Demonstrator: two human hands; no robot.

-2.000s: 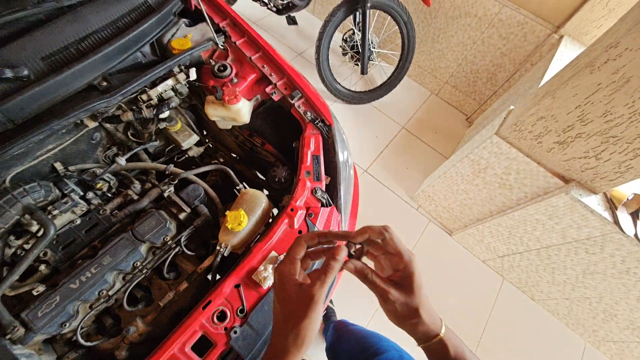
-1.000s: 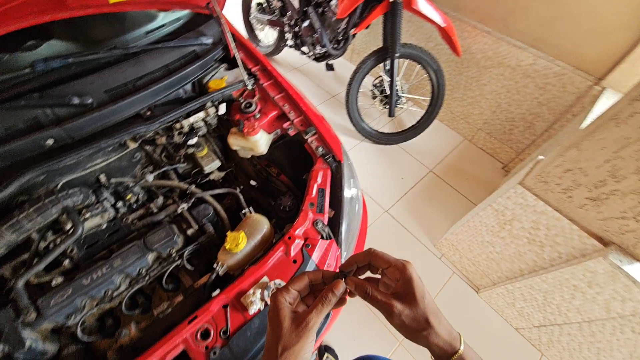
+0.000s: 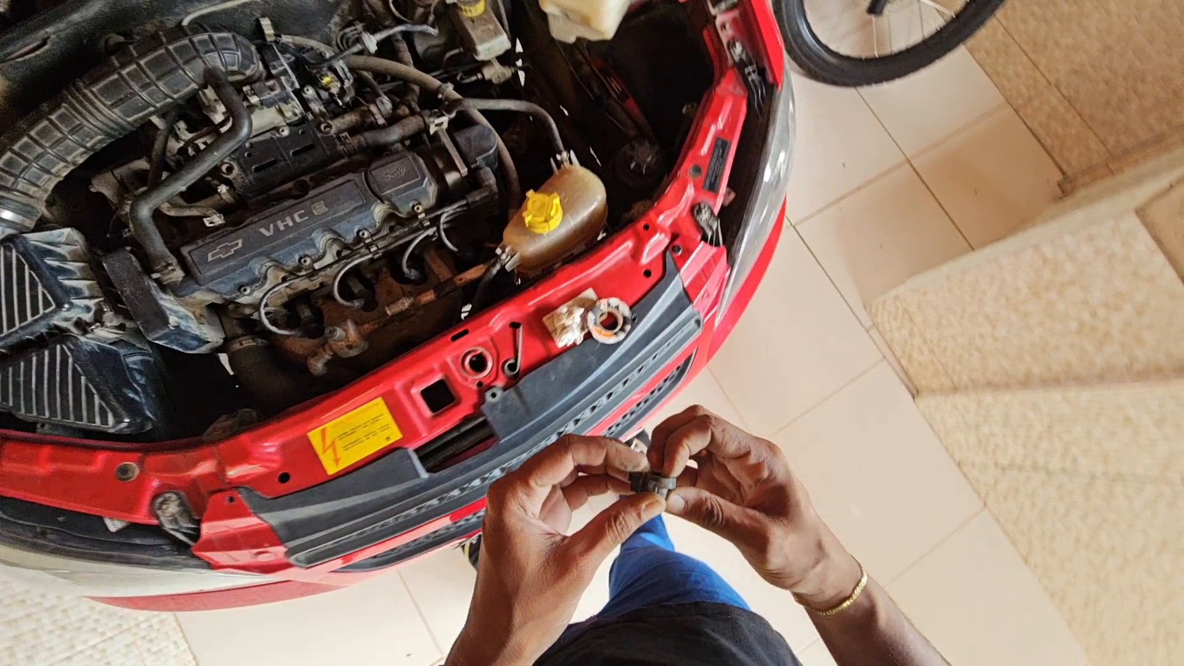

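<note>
A small dark part (image 3: 653, 483), seemingly a clip or clamp, is pinched between the fingertips of both hands just in front of the red car's grille. My left hand (image 3: 564, 518) grips its left side with thumb and fingers. My right hand (image 3: 740, 490), with a gold bracelet (image 3: 844, 597) at the wrist, holds its right side. Beyond them, a roll of tape (image 3: 610, 320) and a crumpled whitish piece (image 3: 570, 318) lie on the front panel (image 3: 647, 245). The fingers hide part of the small piece.
The open engine bay shows a Chevrolet engine cover (image 3: 296, 222), a coolant tank (image 3: 564, 222) with a yellow cap (image 3: 543, 212), and a ribbed air duct (image 3: 120, 111). A yellow warning sticker (image 3: 354, 436) is on the front panel. A wheel (image 3: 888, 37) stands on the tiled floor at upper right.
The view has shifted down and towards the engine's front. Both hands remain together at the small part, with the fingers now spread further apart around it.
</note>
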